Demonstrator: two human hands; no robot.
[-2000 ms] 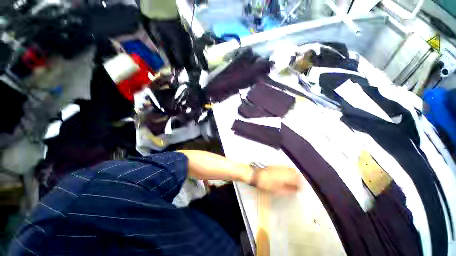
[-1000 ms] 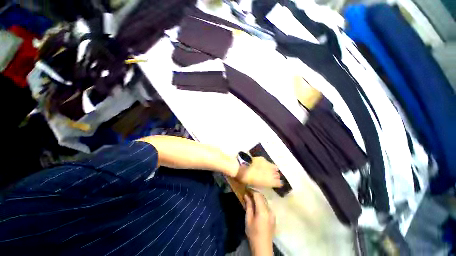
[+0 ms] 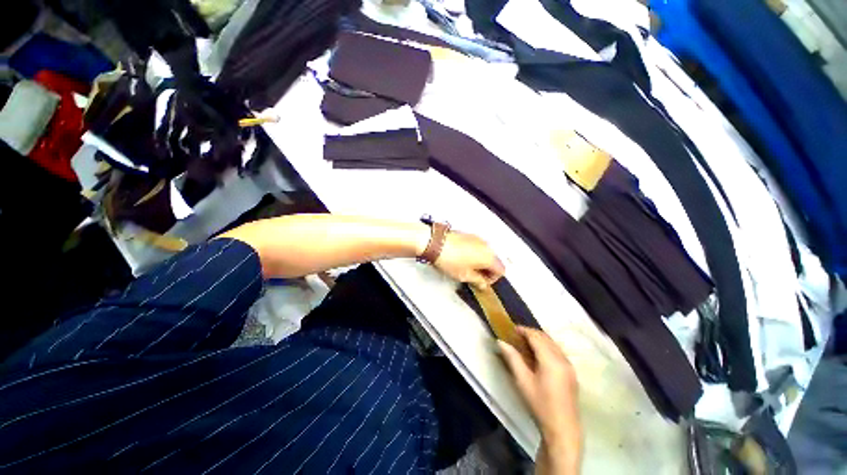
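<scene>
A small dark strip [image 3: 520,309] lies on the white table near its front edge. A narrow tan-yellow template [image 3: 498,314] lies along the near side of the strip. My left hand [image 3: 470,260], with a brown-banded watch at the wrist, has its fingers closed on the template's far-left end. My right hand [image 3: 546,373] has thumb and fingers on the template's other end. The fingers hide both template ends.
Stacked dark cut pieces [image 3: 376,150], a long dark panel [image 3: 557,243] and a pleat-like bundle [image 3: 641,246] with a tan pattern piece [image 3: 583,161] lie beyond my hands. Black panels [image 3: 683,176] and blue rolls [image 3: 757,121] are farther across. A scrap heap [image 3: 162,153] is at left.
My right hand has moved away from the table edge with the template, onto the dark strip. My left hand has shifted up and now grips the template's end instead of resting on the strip.
</scene>
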